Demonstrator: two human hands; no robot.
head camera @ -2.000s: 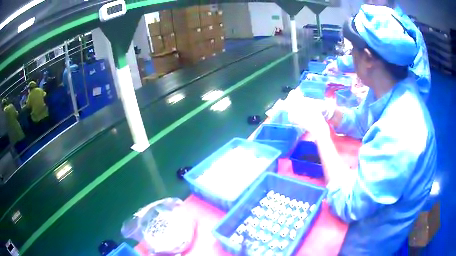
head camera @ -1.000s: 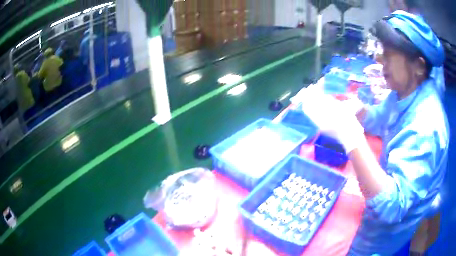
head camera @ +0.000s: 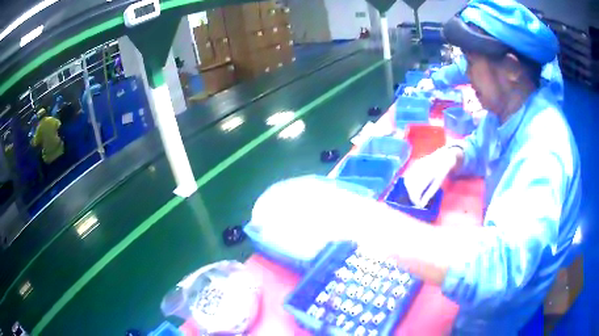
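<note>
Neither of my hands is in the picture. Nearest in front of me a blue supply bin [head camera: 303,300] holds white moulded parts [head camera: 358,289] in rows, several with dark centres. A clear plastic bag [head camera: 176,296] with small whitish pieces lies to its left on the red bench cover [head camera: 279,279]. Behind the supply bin, another blue bin [head camera: 263,248] is mostly covered by a neighbour's overexposed white glove and forearm, so its contents are hidden.
The neighbour [head camera: 525,197] in blue stands at right, one gloved hand [head camera: 430,176] in a dark blue bin [head camera: 430,213]. More blue bins [head camera: 371,169] and a red-orange one [head camera: 425,136] line the bench. A blue bin's corner [head camera: 165,329] shows at the bottom.
The view has swung right and back. The neighbour's raised hands have parted: one reaches across the bin of white pieces, the other down into the dark blue bin.
</note>
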